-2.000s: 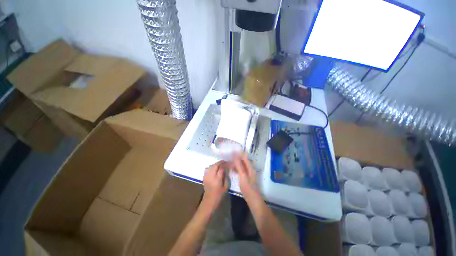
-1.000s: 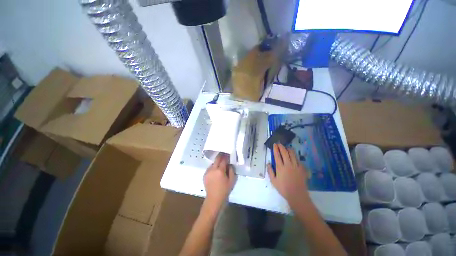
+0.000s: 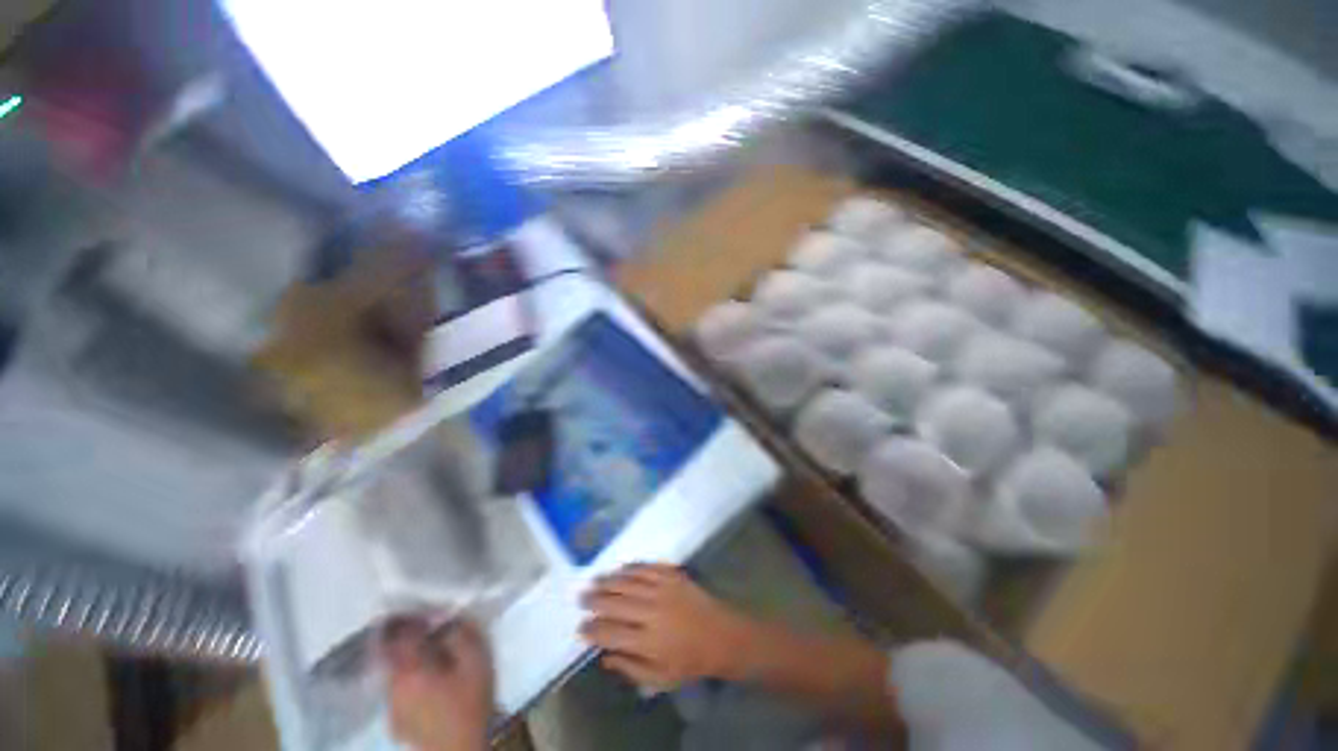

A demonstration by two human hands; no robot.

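Observation:
The picture is motion-blurred. A white housing (image 3: 418, 514) lies on the fixture area of the white machine table. My left hand (image 3: 437, 678) is at its near end; whether its fingers grip the housing is not clear. My right hand (image 3: 657, 624) is at the table's front edge, fingers apart and empty. The small black block (image 3: 524, 449) lies on the blue mat (image 3: 616, 426), away from my hands.
The supply carton (image 3: 836, 528) at right holds rows of white housings (image 3: 969, 426), with a flap folded out. A green-topped bench (image 3: 1086, 147) is behind it. A bright monitor (image 3: 426, 74), a ribbed duct (image 3: 704, 140) and a flat control box (image 3: 480, 341) are also in view.
The view has swung to the right, bringing the supply carton to the middle. My right hand has left the black block and moved to the table's front edge. My left hand stays by the housing.

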